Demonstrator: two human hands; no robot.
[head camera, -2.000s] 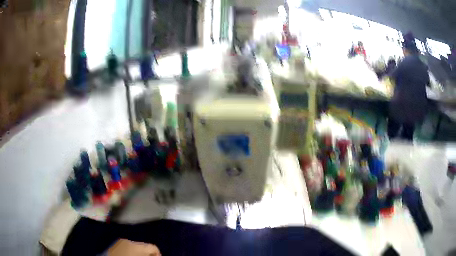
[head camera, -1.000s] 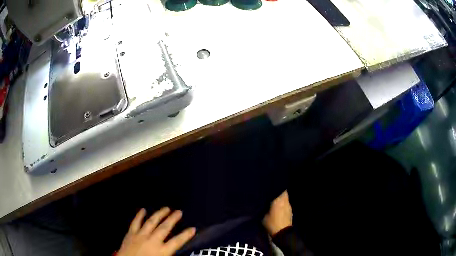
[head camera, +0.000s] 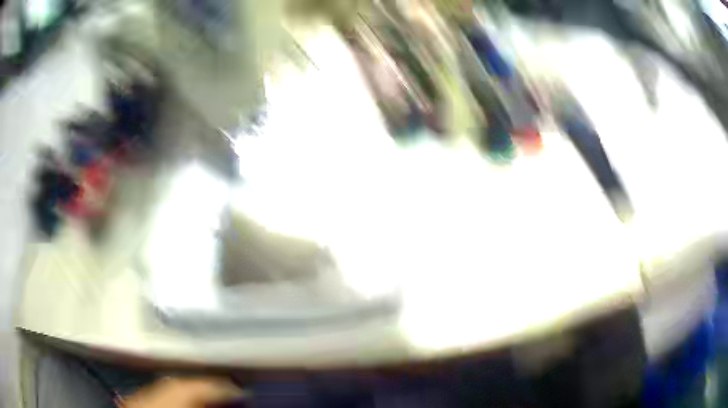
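Observation:
The frame is strongly blurred. My left hand (head camera: 182, 392) shows at the bottom left edge, cut off by the frame, below the table's front edge. Its fingers cannot be made out. Dark navy cloth (head camera: 319, 389) lies beside it along the bottom edge. My right hand is not in view. The off-white machine head (head camera: 219, 64) is at the upper left. The bed plate (head camera: 267, 253) shows below it as a grey-brown patch on the white bed.
Dark thread cones with red bases (head camera: 94, 187) stand left of the machine. More cones (head camera: 499, 119) stand at the upper right, with a long dark strip (head camera: 595, 155) beside them. The white table's wood edge (head camera: 479, 356) curves across the front. Something blue (head camera: 686, 370) is at the lower right.
The view has swung up and left, so the machine head and cones show again. The cloth no longer covers the bed as it did two seconds ago. My right hand has left view.

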